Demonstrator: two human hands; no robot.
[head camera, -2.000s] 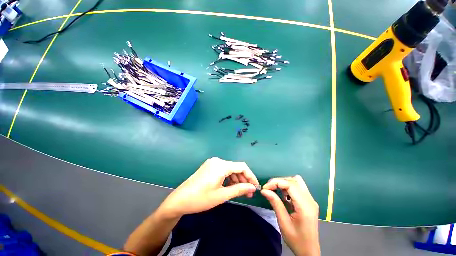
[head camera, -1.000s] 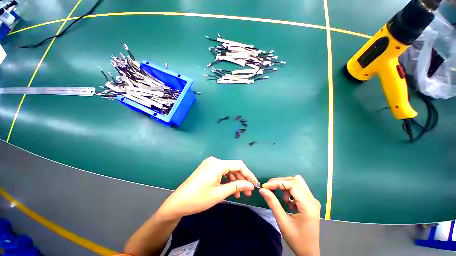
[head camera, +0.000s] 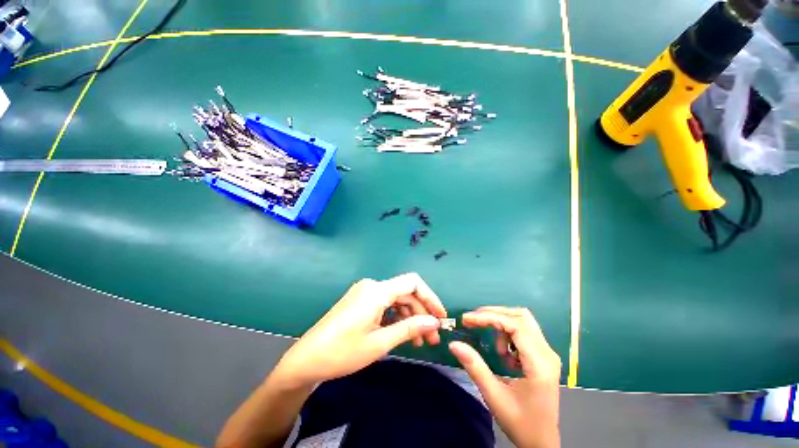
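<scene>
My left hand (head camera: pixel 350 337) is at the bench's front edge, thumb and forefinger pinching a small wire lead whose whitish end (head camera: pixel 448 324) shows at the fingertips; the rest is hidden by the fingers. My right hand (head camera: pixel 517 367) is just right of it, thumb and forefinger apart. A dark blurred bit shows between the right fingers, too unclear to name. Tiny black tubing pieces (head camera: pixel 415 237) lie scattered on the green mat beyond my hands. A loose pile of leads (head camera: pixel 420 112) lies farther back.
A blue parts bin (head camera: pixel 317 194) full of leads stands left of the pile, with a steel ruler (head camera: pixel 88 166) left of it. A yellow heat gun (head camera: pixel 670 131) with a black cord stands at the right, beside a clear plastic bag (head camera: pixel 760 131). The mat (head camera: pixel 473 192) has yellow lines.
My right thumb and forefinger have parted and moved off the lead's end, which shows more clearly now. My left hand keeps its pinch. The view has shifted slightly.
</scene>
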